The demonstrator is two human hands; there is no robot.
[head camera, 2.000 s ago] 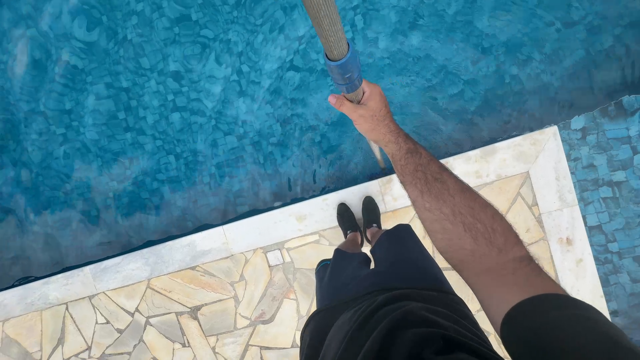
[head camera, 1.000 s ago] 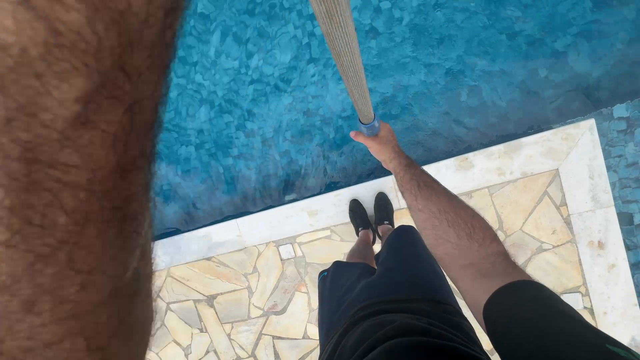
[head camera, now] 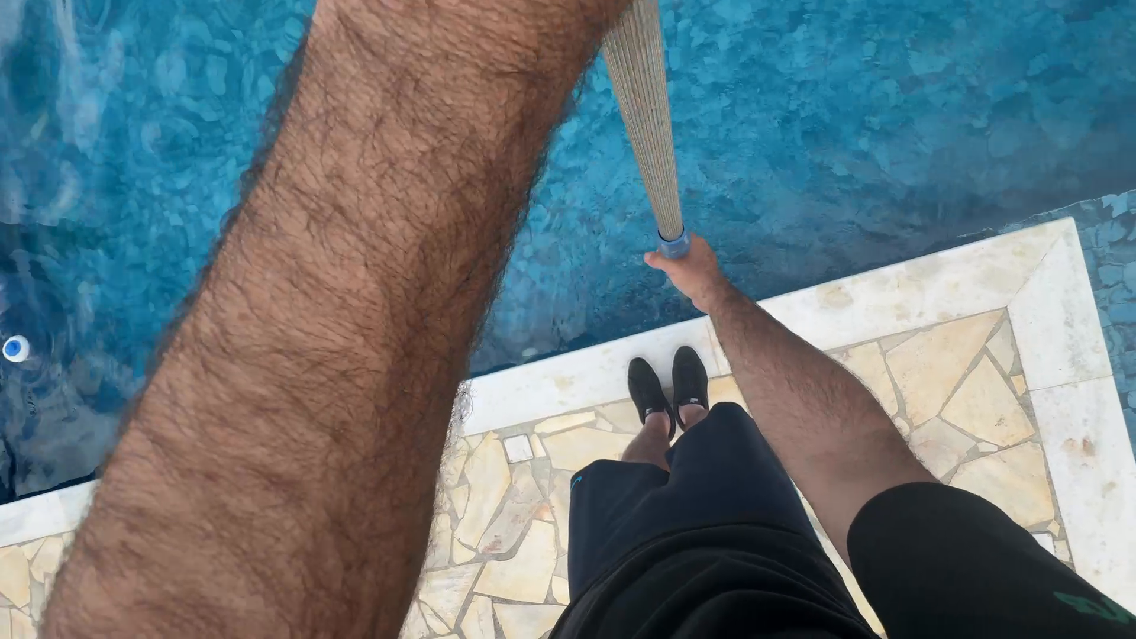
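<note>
My right hand (head camera: 694, 272) is closed around a long ribbed pole (head camera: 648, 124) at its blue collar (head camera: 674, 245), out over the water just beyond the pool's edge. The pole rises from that hand to the top of the view. My left forearm (head camera: 355, 266) crosses the left half of the view, very near the camera, and reaches up to the top edge beside the pole. The left hand itself is outside the view, so its hold cannot be seen.
Blue-tiled pool water (head camera: 852, 124) lies ahead. My black shoes (head camera: 650, 386) stand on the white stone coping (head camera: 834, 297), bordering irregular stone paving (head camera: 994, 404). A small white and blue round object (head camera: 16, 349) is at the water's far left. More water lies past the right corner.
My left forearm, absent two seconds ago, came in at the far left and now reaches further across toward the pole. My right hand has stayed on the pole near the blue collar.
</note>
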